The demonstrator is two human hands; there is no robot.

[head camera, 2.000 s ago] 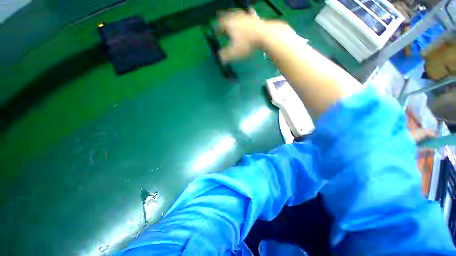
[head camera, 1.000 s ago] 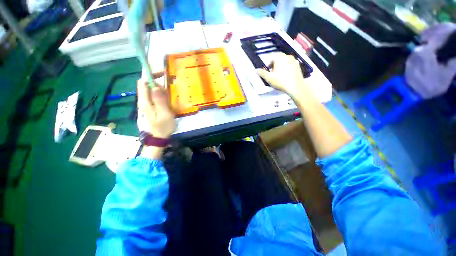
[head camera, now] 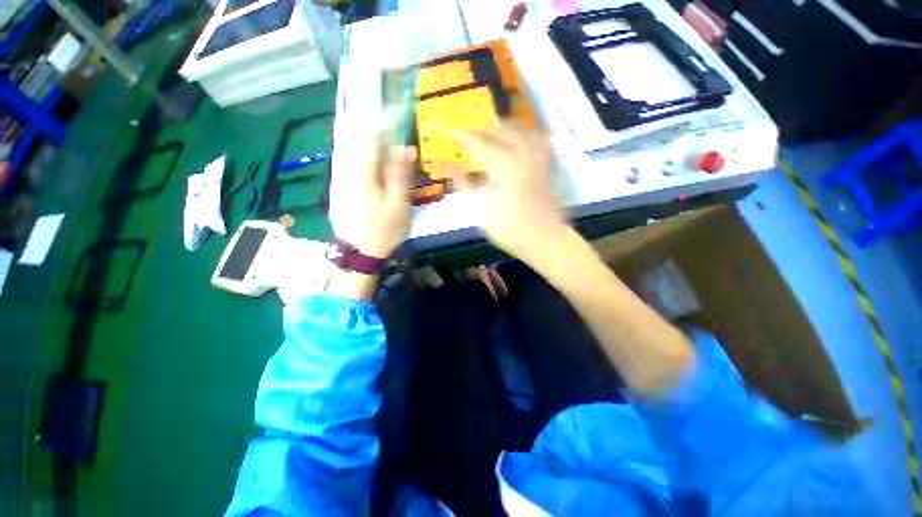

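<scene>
The orange fixture plate [head camera: 445,126] lies on the white machine top. A thin black frame [head camera: 488,73] lies over it, its lower part hidden by my right hand. My right hand [head camera: 511,182] is blurred over the plate's right and front part; its grip is unclear. My left hand [head camera: 382,207], with a dark red wristband, is at the plate's left side, its fingers around the lower end of a blurred pale teal cover frame [head camera: 400,106]. Thick black open frames [head camera: 596,86] lie on the machine's right side.
A red knob [head camera: 711,162] and silver buttons [head camera: 633,175] line the machine's front right. An open cardboard box [head camera: 753,293] is below. Left on the green surface are a cream handheld device [head camera: 253,257], a white crumpled item [head camera: 205,202], black bezels [head camera: 113,273] and a blue pen [head camera: 301,162].
My right hand has moved left from the black frames to the orange plate, where a thin black frame now shows. The teal frame has shifted toward the plate. The view has shifted too.
</scene>
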